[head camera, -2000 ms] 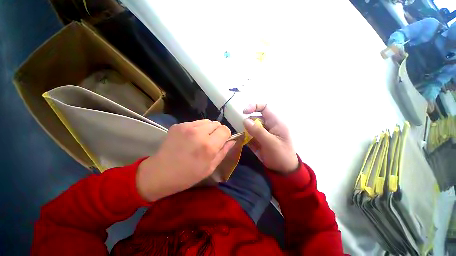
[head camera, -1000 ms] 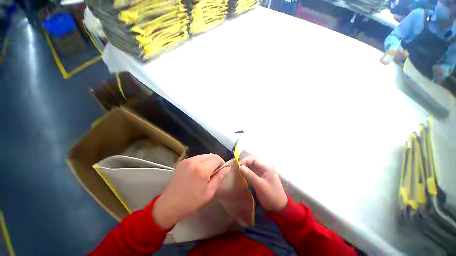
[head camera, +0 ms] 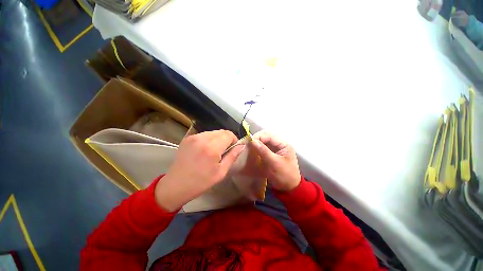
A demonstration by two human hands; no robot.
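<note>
A beige-grey folded panel (head camera: 140, 161) with yellow binding lies across the lap, its far end over a carton. My left hand (head camera: 198, 164) holds its upper edge near the corner. My right hand (head camera: 278, 159) pinches the same corner from the right. A short yellow binding tail (head camera: 246, 127) sticks up between the fingertips of both hands. A thin dark cord (head camera: 247, 112) runs from the table edge down to the fingers. No snips can be made out; the inside of both hands is hidden.
An open cardboard carton (head camera: 98, 115) stands at left, a darker box behind it. On the white table (head camera: 328, 90) are a yellow-edged stack (head camera: 450, 153) at right, part of another (head camera: 135, 8) at upper left, and faint yellow bits. Another person's hand (head camera: 466, 21) shows at upper right.
The view has shifted, first toward the far table and then partly back down. The right hand has moved in close to the left at the corner, and the yellow tail now points up.
</note>
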